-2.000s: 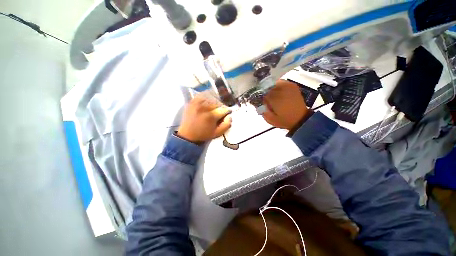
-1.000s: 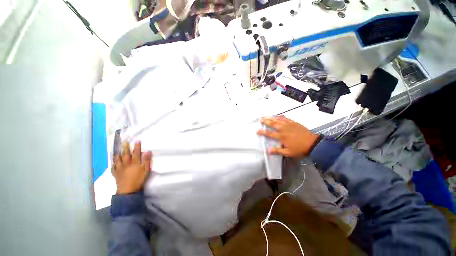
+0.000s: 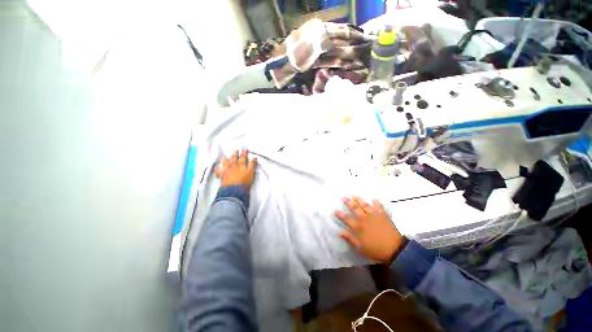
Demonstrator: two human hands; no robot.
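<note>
The light grey garment piece [image 3: 285,214] lies spread over the table left of the sewing machine [image 3: 467,117] and hangs over the front edge. My left hand [image 3: 237,170] lies flat on the cloth's left part, fingers spread and pointing away from me. My right hand [image 3: 370,227] lies on the cloth's right part near the front edge, fingers spread. Neither hand pinches the cloth. The needle area [image 3: 396,162] is small and blurred at the machine's left end.
Black labels [image 3: 480,188] and a crumpled plastic bag [image 3: 456,153] lie right of the needle. A black phone [image 3: 539,189] with a cable lies farther right. A bottle [image 3: 384,55] and patterned cloth [image 3: 324,48] stand behind. A grey bundle [image 3: 532,272] is below the table. A wall is left.
The cloth was first at the needle between both hands, then spread out. Since then my left hand has moved farther back on it, and my right hand has left the folded right edge. The view has shifted.
</note>
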